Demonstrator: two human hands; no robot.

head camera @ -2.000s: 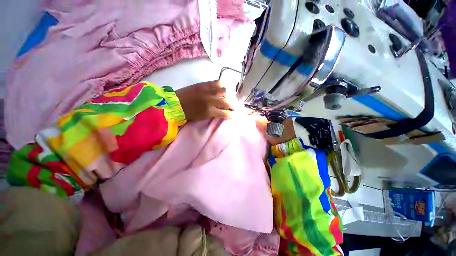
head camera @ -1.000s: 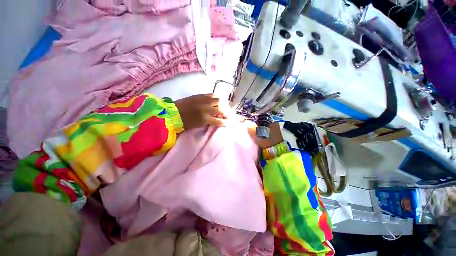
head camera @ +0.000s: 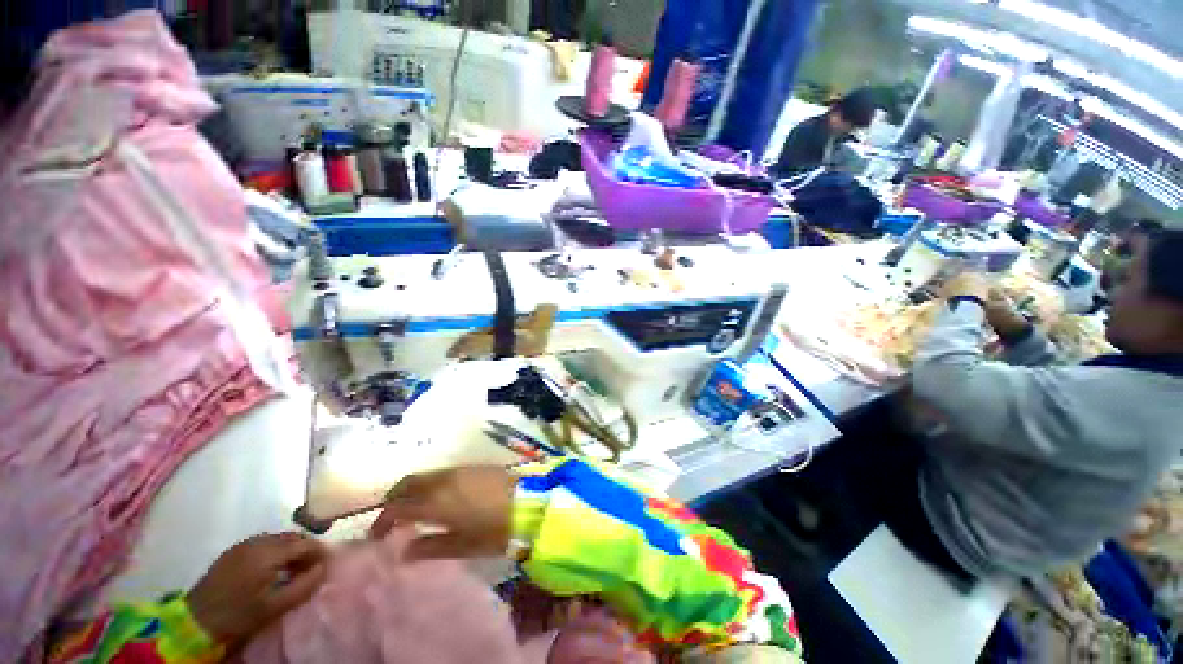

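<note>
My left hand (head camera: 260,584) and my right hand (head camera: 448,510) pinch the upper edge of a light pink garment piece (head camera: 389,616) at the lower left, in front of the white sewing machine (head camera: 441,292). The piece hangs down towards my lap and is cut off by the lower rim. The presser foot and needle area is small and blurred under the left end of the machine head. Fingertips are partly hidden in the cloth.
A large pink gathered pile (head camera: 117,337) lies at the left. Olive-handled scissors (head camera: 603,422), a small pointed tool (head camera: 519,438) and a blue box (head camera: 727,393) lie on the table. A person in grey (head camera: 1038,428) sits at the right. A purple basket (head camera: 675,195) stands behind.
The view has swung up and to the right, showing the room and a person. Both hands and the pink piece have come away from the needle, towards me.
</note>
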